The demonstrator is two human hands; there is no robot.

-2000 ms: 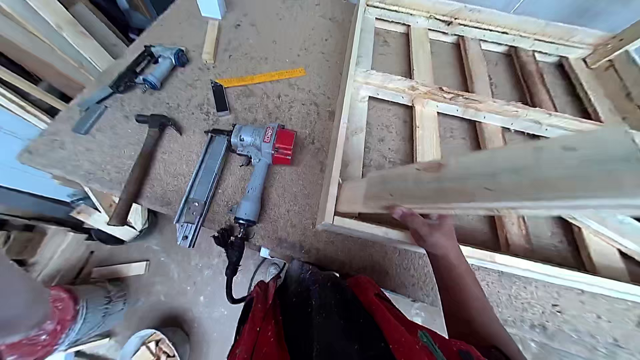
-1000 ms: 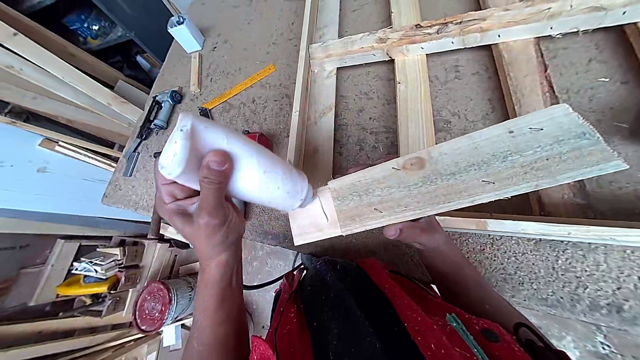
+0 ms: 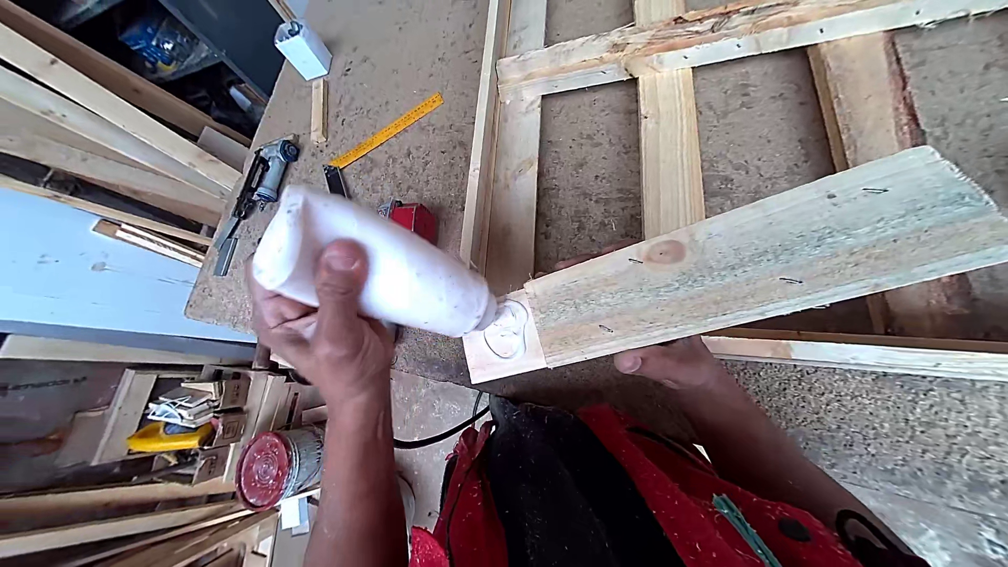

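Note:
My left hand (image 3: 331, 323) grips a white plastic squeeze bottle (image 3: 378, 264), tilted with its tip down at the bare end tab (image 3: 504, 339) of a wooden board. White glue (image 3: 506, 331) lies in loops on that tab. From below, my right hand (image 3: 669, 362) holds the board (image 3: 756, 252), whose upper face shows several staples and a knot. The board slants up to the right over a wooden frame (image 3: 669, 150) with crossing slats. Behind the bottle, the red part of a nail gun (image 3: 413, 220) shows; the rest is mostly hidden.
On the workbench (image 3: 425, 150) lie a yellow-bladed try square (image 3: 386, 130), a smaller pneumatic nailer (image 3: 272, 169), a wood strip (image 3: 319, 110) and a white box-like object (image 3: 303, 49). Stacked timber (image 3: 102, 102) stands at the left. A red-lidded bucket (image 3: 268, 470) is on the floor side.
The left hand came into view with the bottle between the first and second frames. Glue now shows on the board's end. The board, earlier over the frame, is now nearer my body.

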